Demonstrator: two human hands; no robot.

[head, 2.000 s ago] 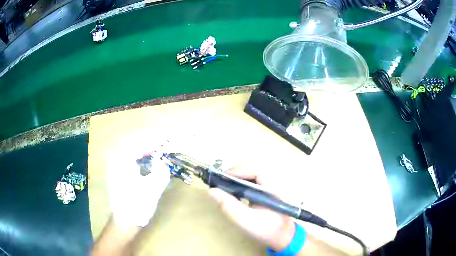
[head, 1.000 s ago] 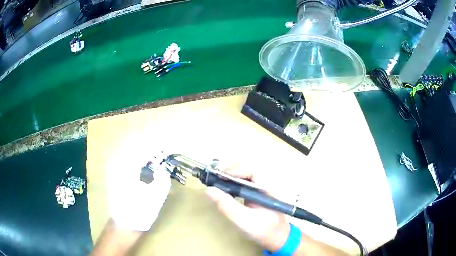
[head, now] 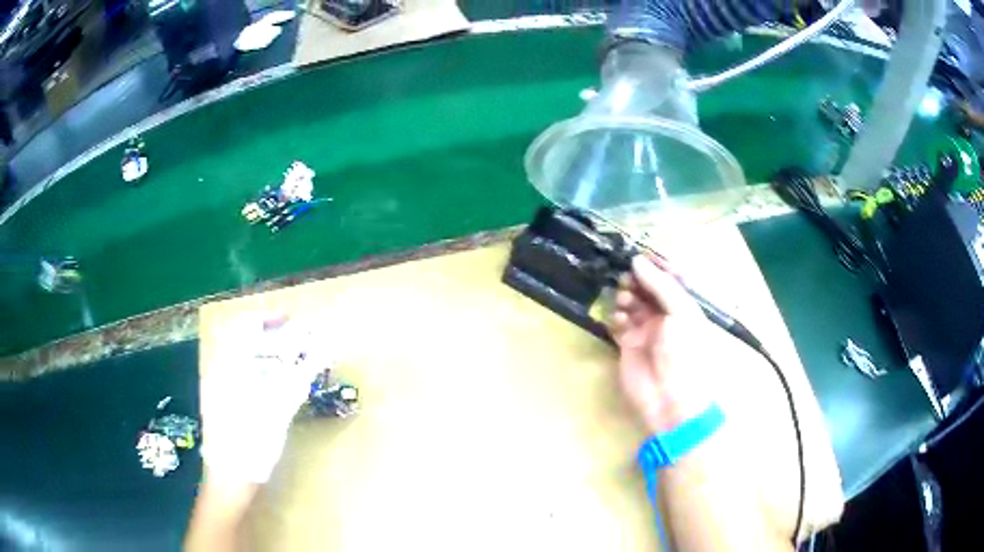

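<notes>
My left hand (head: 254,404), in a white glove, holds a white plastic piece over the left of the tan mat; glare washes out its outline. A small circuit board (head: 335,396) hangs from it at the right of the glove. My right hand (head: 653,323), bare with a blue wristband, grips the soldering iron (head: 714,311) at the black iron stand (head: 561,264). The iron's front end is at the stand's holder, partly hidden by my fingers. The hand covers most of the sponge.
Unit assemblies lie on the green belt (head: 410,183) and one (head: 160,444) on the left bench. A clear fume hood (head: 634,162) hangs above the stand. A black cable (head: 836,232) and a small wire bundle (head: 861,358) lie at right. Another mat shows across the belt.
My right hand has moved the iron from the work up and right to the stand. My left hand still holds the piece, slightly further left. The belt assemblies sit further left and lower in view.
</notes>
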